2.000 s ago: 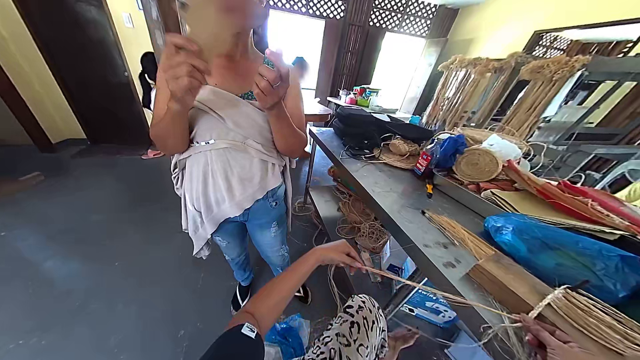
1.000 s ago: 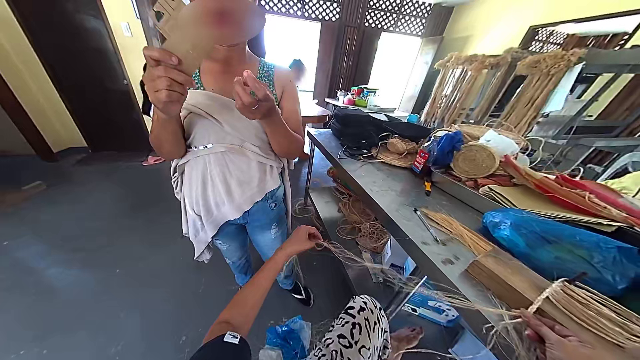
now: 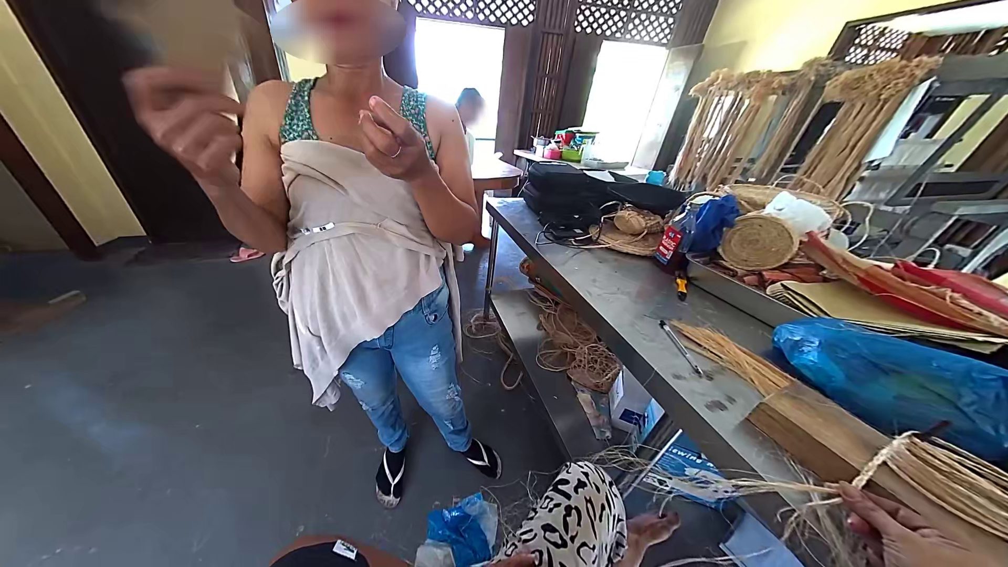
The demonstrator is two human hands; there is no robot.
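Note:
My right hand [image 3: 894, 524] is at the lower right, its thumb and fingers pinching pale fibre strands [image 3: 756, 486] beside a braided edge. The braid [image 3: 886, 459] joins a bundle of long fibres [image 3: 957, 480] lying over a wooden block [image 3: 823, 429]. Loose strand ends spread leftward past the table edge. Of my left hand [image 3: 516, 560], only a small part shows at the bottom edge, against black-and-white patterned cloth [image 3: 579, 512]; its fingers are mostly hidden. A dry fibre bundle [image 3: 732, 358] and a pen [image 3: 682, 348] lie on the metal table [image 3: 622, 295].
A person [image 3: 362, 213] stands across from me, hands raised, one holding a blurred flat piece. On the table are a blue plastic-wrapped bundle [image 3: 890, 382], a yellow-black cutter [image 3: 681, 285], a bottle [image 3: 669, 246] and a woven roll [image 3: 757, 241]. Fibre coils [image 3: 579, 346] fill the lower shelf.
My left hand, earlier stretched out holding the strands' far end, has let go and dropped to the bottom edge. The strands now hang loose there. My right hand stays at the braid.

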